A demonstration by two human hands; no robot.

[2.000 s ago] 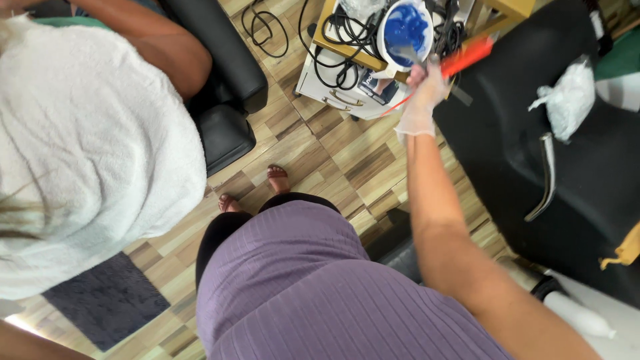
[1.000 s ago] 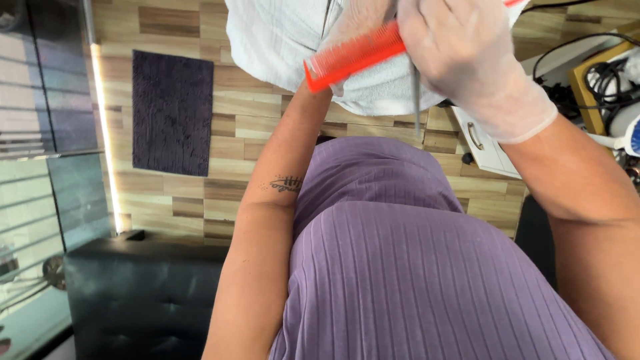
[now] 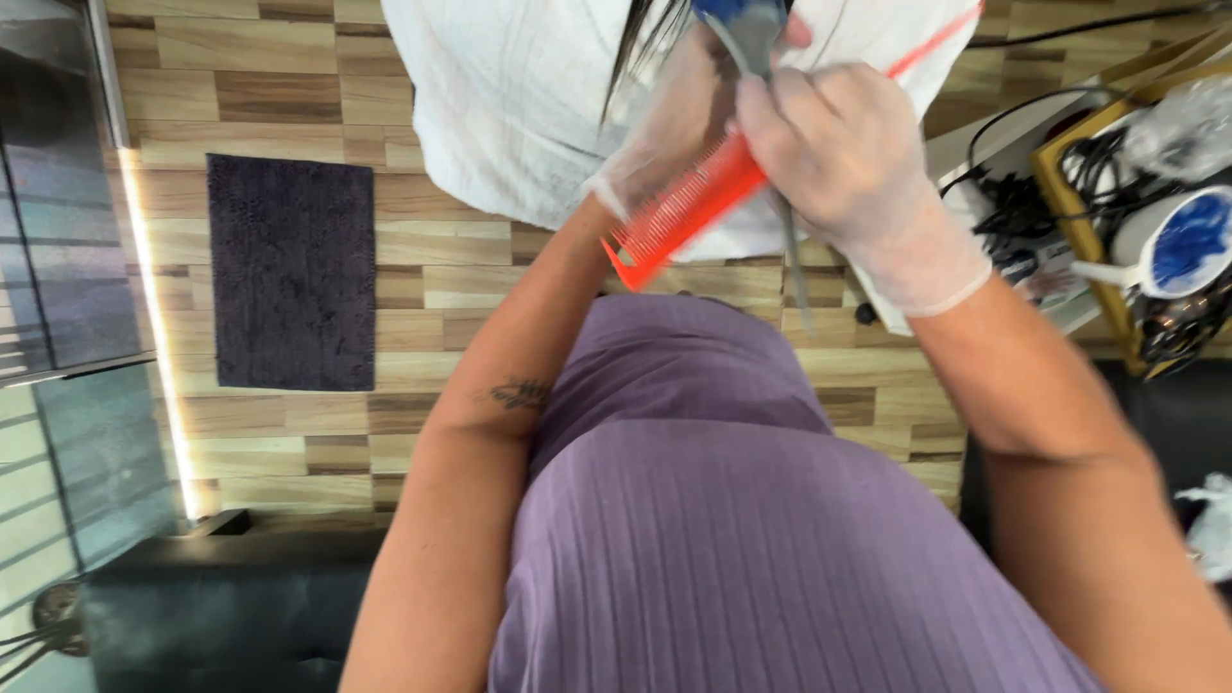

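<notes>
My right hand (image 3: 847, 164), in a clear glove, grips a red tail comb (image 3: 693, 212) together with a grey tint brush (image 3: 756, 34) that carries blue paste. The comb's teeth point down and left, and its thin tail runs out to the upper right. My left hand (image 3: 683, 125), gloved too, is partly behind the comb and brush at the top centre; dark strands of hair (image 3: 640, 48) lie beside it, and what its fingers hold is hidden. Under both hands a white towel (image 3: 510, 115) covers a person.
At right a trolley with a yellow-edged tray (image 3: 1068, 192) holds a white bowl of blue paste (image 3: 1189, 245), tangled black cables and clear plastic. A dark mat (image 3: 294, 274) lies on the wood-patterned floor. A black padded seat (image 3: 231, 606) stands at lower left.
My right hand has moved from the bowl to the towel-covered person with comb and brush. My left hand has come into view there. The view has turned strongly.
</notes>
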